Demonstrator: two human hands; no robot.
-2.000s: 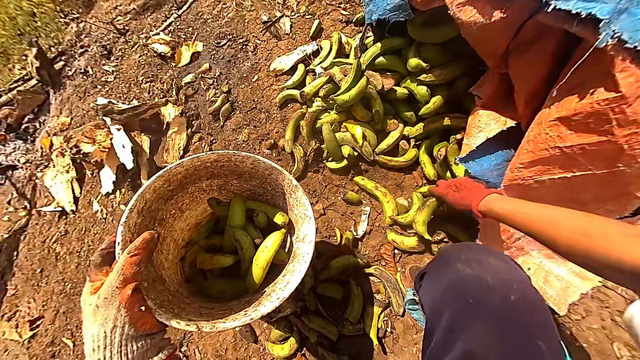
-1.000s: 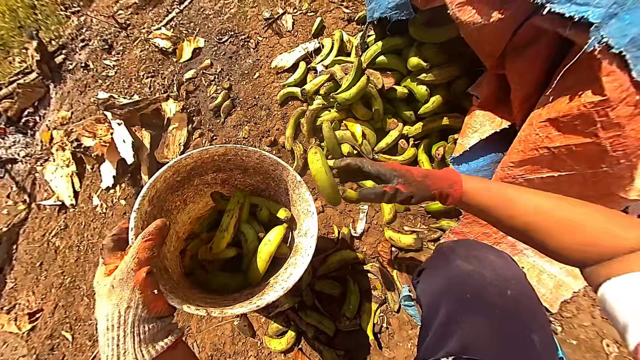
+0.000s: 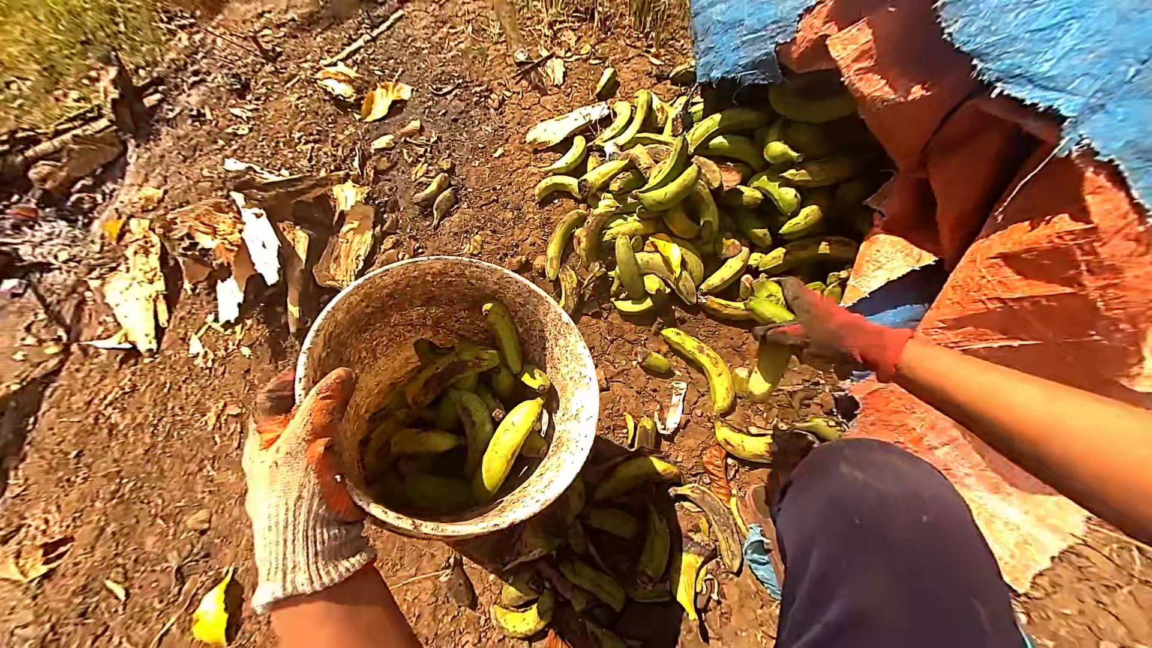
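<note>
My left hand (image 3: 306,481), in a white knit glove with orange-red coating, grips the left rim of a dirty white bucket (image 3: 576,396). Green and yellowish bananas (image 3: 508,445) lie inside it. My right hand (image 3: 832,328), in a red glove with a dark soiled palm, is at the lower right edge of a large heap of green bananas (image 3: 670,189). Its fingers are apart beside a green banana (image 3: 769,367); whether they touch it cannot be told. More bananas (image 3: 711,364) lie on the soil between the bucket and this hand.
A torn orange and blue tarp (image 3: 1044,279) rises at the right, partly over the heap. My knee (image 3: 886,540) is at the lower right. More bananas (image 3: 594,576) lie in shadow below the bucket. Dry husk pieces (image 3: 261,243) lie on the soil at left.
My right hand has moved from near the bucket, where it held a green banana a second ago, back right to the heap's edge. A banana now leans near the bucket's far inner wall. My left hand stays on the rim.
</note>
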